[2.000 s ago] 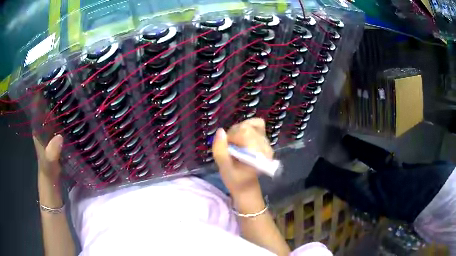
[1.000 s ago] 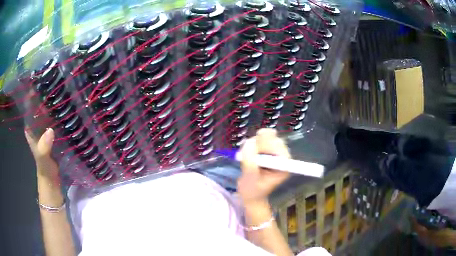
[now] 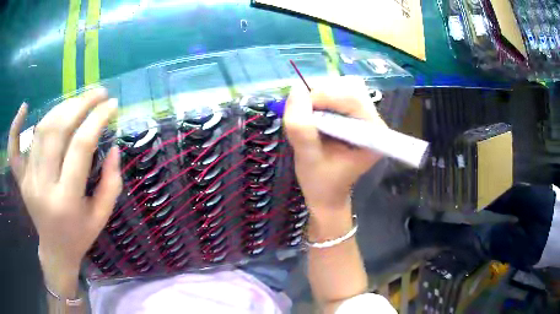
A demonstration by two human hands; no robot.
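Note:
A clear blister tray (image 3: 178, 83) leans from the green bench towards my body. Rows of small black wired components (image 3: 258, 184) with silver rims stand in it, crossed by thin red wires. My right hand (image 3: 331, 135) holds a white paint marker (image 3: 374, 138) over the tray's upper part; its blue-violet tip is at the top of a middle row. The hand hides the upper ends of the right-hand rows. My left hand (image 3: 70, 172) is spread over the tray's upper left corner, fingers apart, and hides part of the leftmost row.
The green bench (image 3: 166, 30) has yellow tape lines. A cardboard sheet (image 3: 368, 24) lies at the back. Stacked filled trays (image 3: 457, 30) stand at the upper right. More stacked trays with cardboard (image 3: 494, 168) are lower right, near another person's dark-clothed legs (image 3: 454, 239) and a yellowish slatted crate.
My left hand has moved up from the tray's left side onto its upper left corner. My right hand has moved up with the marker. The view shows more bench.

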